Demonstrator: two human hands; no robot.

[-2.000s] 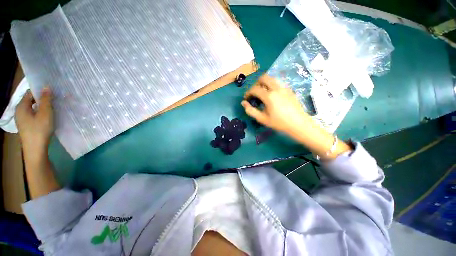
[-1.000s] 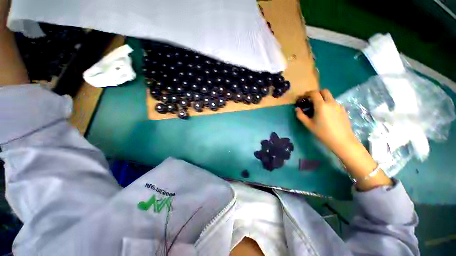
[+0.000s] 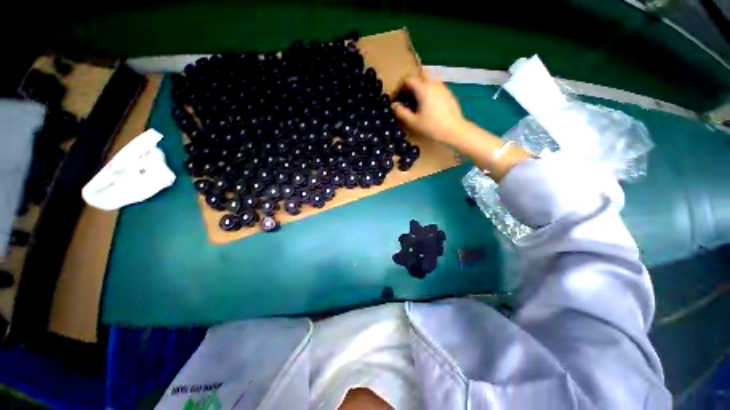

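Note:
Many black knobs (image 3: pixel 276 132) lie packed in rows on a tan cardboard sheet (image 3: pixel 392 60). My right hand (image 3: pixel 432 110) is at the right edge of the knobs, over the cardboard, with its fingers curled around a black knob (image 3: pixel 407 99); the fingers partly hide it. A heap of small black pads (image 3: pixel 419 249) lies on the green surface nearer my body, with a black strip (image 3: pixel 471 256) to its right and a single pad (image 3: pixel 387 293) below left. My left hand is out of the picture.
Crumpled white paper (image 3: pixel 130 173) lies left of the cardboard. A tray of black parts (image 3: pixel 80 264) stands far left, with a whitish sheet (image 3: pixel 18 164) at the left edge. A clear plastic bag (image 3: pixel 616 140) with a white packet (image 3: pixel 535 84) lies right.
The whitish sheet has gone from over the knobs to the far left edge, uncovering them. My right hand has moved from the bench beside the cardboard onto it. My left hand has left view.

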